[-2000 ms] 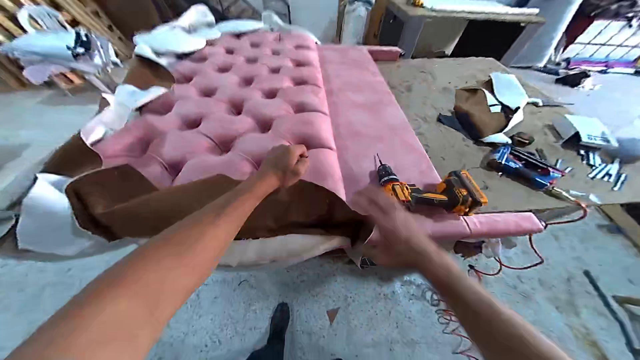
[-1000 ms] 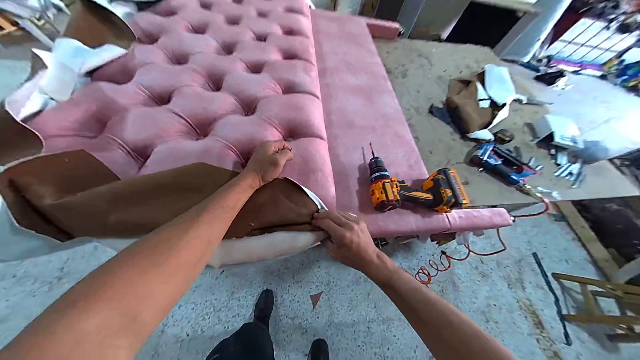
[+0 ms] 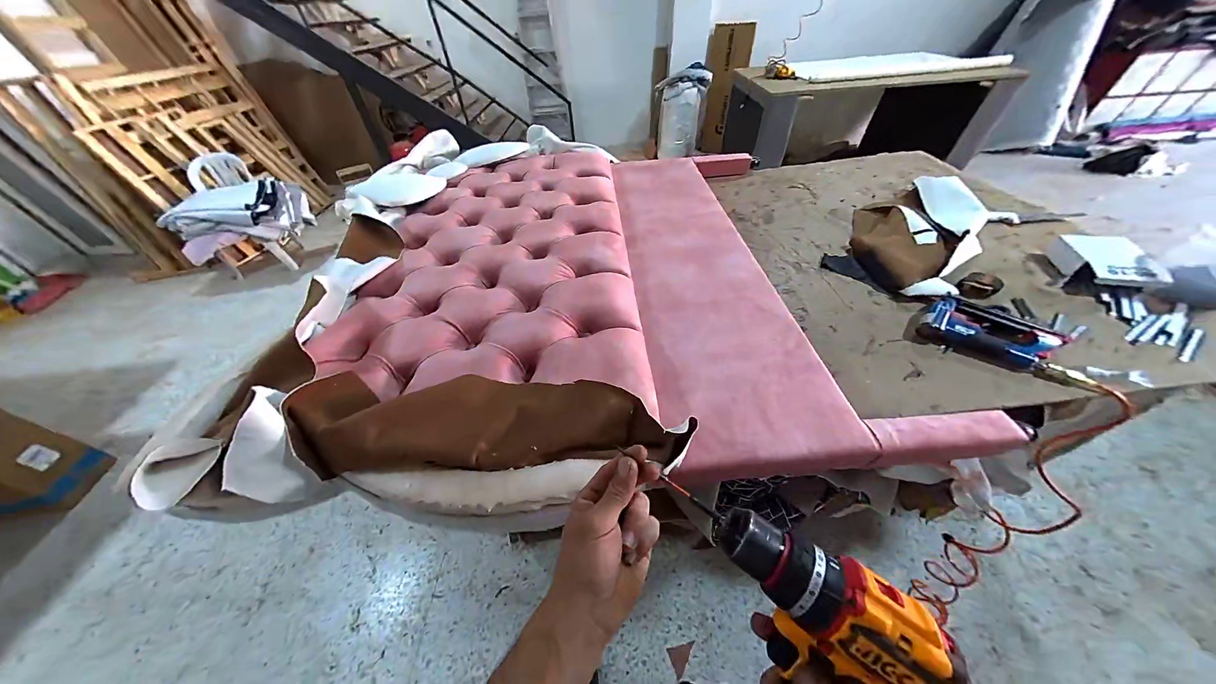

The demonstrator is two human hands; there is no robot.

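My right hand point(image 3: 793, 655), mostly hidden at the bottom edge, grips a yellow and black cordless drill point(image 3: 836, 608) with a long thin bit. The bit's tip reaches the fingertips of my left hand point(image 3: 613, 518), which pinch a small thing there, too small to name. Both meet just in front of the near corner of a pink tufted upholstered headboard point(image 3: 532, 285). Brown fabric point(image 3: 475, 418) is folded back over its near end, above white padding point(image 3: 456, 489). Beside the tufted part runs a smooth pink padded panel point(image 3: 722, 332).
A worktable point(image 3: 807, 247) holds fabric scraps point(image 3: 902, 242), a pneumatic staple gun point(image 3: 988, 332) and loose staple strips point(image 3: 1164, 323). An orange coiled air hose point(image 3: 1073, 513) hangs off its near edge. A plastic chair point(image 3: 233, 214) with folded cloth stands at the left.
The drill, lying on the smooth pink panel before, is now in my right hand. My left hand has left the tufted surface for the near corner. The view has shifted to show more of the room.
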